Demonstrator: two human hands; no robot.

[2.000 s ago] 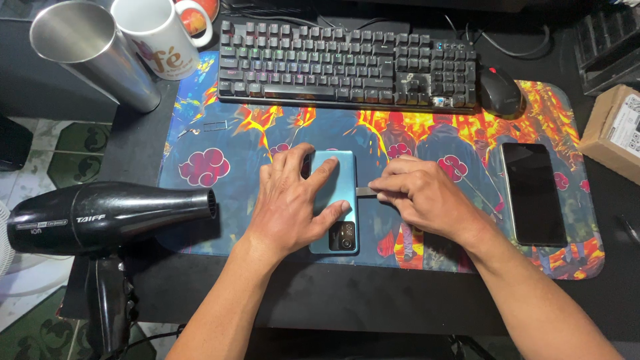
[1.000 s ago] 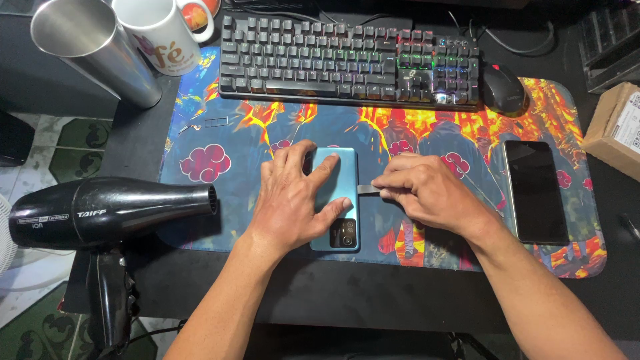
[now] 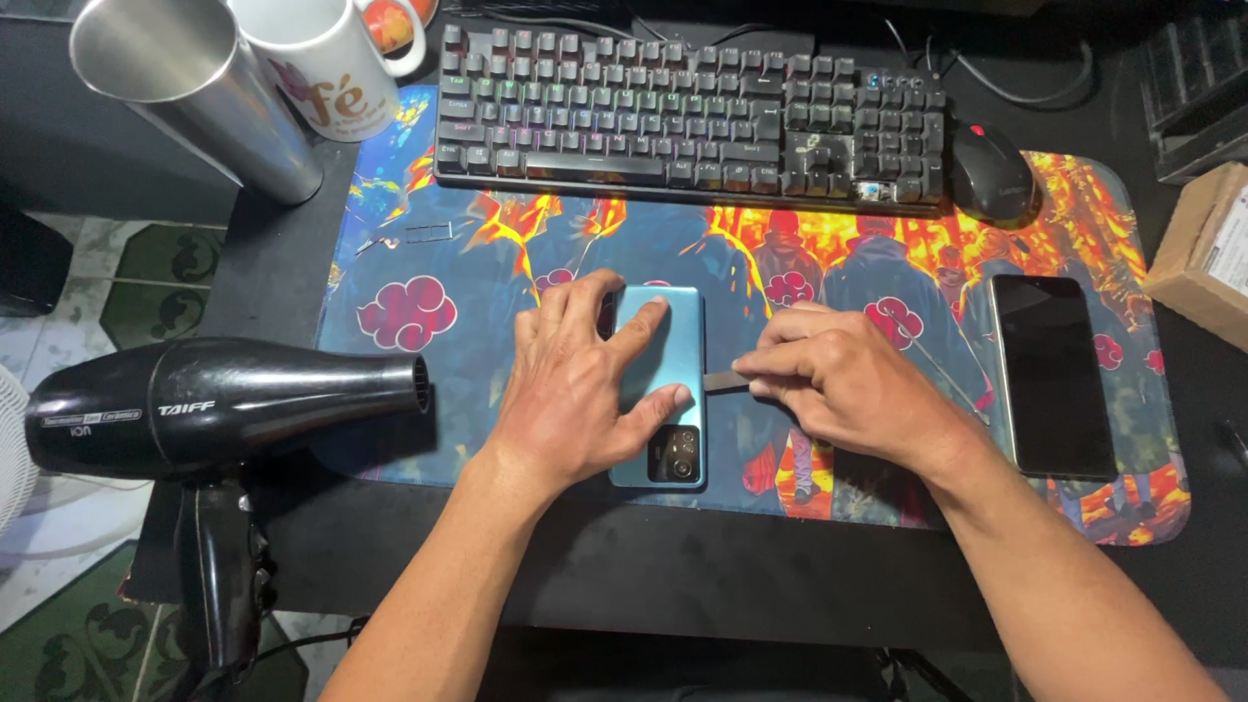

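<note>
A light blue smartphone (image 3: 673, 341) lies back up on a patterned desk mat (image 3: 439, 390), its camera block toward me. My left hand (image 3: 575, 380) rests over the phone's left side, with thumb and index finger on its back cover and the other fingers at the left edge. Between the thumb and fingers of my right hand (image 3: 838, 375) is a thin flat metal blade (image 3: 726, 381). The blade's tip meets the phone's right edge; whether it sits inside the seam I cannot tell. A second smartphone (image 3: 1053, 375) with a dark screen lies farther right on the mat.
A black hair dryer (image 3: 234, 405) is at the left, nozzle toward the phone. Behind are a metal tumbler (image 3: 214, 107), a white mug (image 3: 322, 68), a keyboard (image 3: 682, 117) and a mouse (image 3: 990, 175). A cardboard box (image 3: 1209, 253) stands at the right edge. A thin metal tool (image 3: 926, 356) lies beyond my right hand.
</note>
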